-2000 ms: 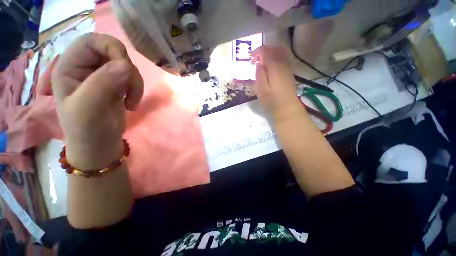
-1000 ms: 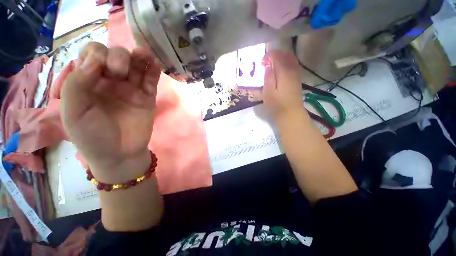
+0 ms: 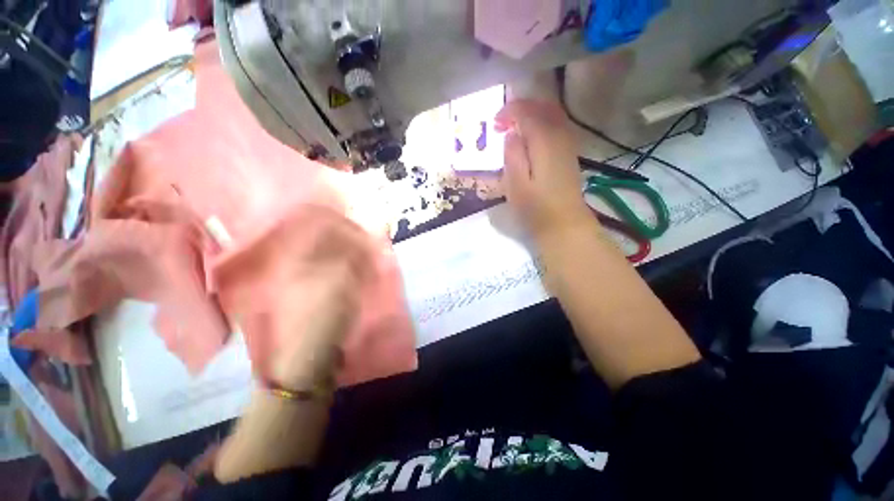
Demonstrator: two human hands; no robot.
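Salmon-pink fabric (image 3: 265, 176) runs from behind the machine head, past the needle area at its left, to the table's front edge. My left hand (image 3: 319, 294) is blurred and lies at the front part of the fabric, with a raised fold of cloth over or beside its fingers; whether it grips the cloth cannot be told. My right hand (image 3: 542, 161) is at the right edge of a lit smartphone (image 3: 477, 132) on the machine bed, its fingertips touching or close to the screen. The sewing machine head (image 3: 392, 59) spans the top.
Scissors with green and red handles (image 3: 627, 207) lie right of my right wrist, beside a black cable (image 3: 686, 181). More pink fabric with a blue piece (image 3: 27, 311) and a white strip (image 3: 49, 416) is at the left. Black-and-white fabric (image 3: 799, 313) is at the right.
My left hand has come down from its raised position onto the front fabric, and a crumpled pink piece now lies across the left part of the table. My right hand stays by the phone.
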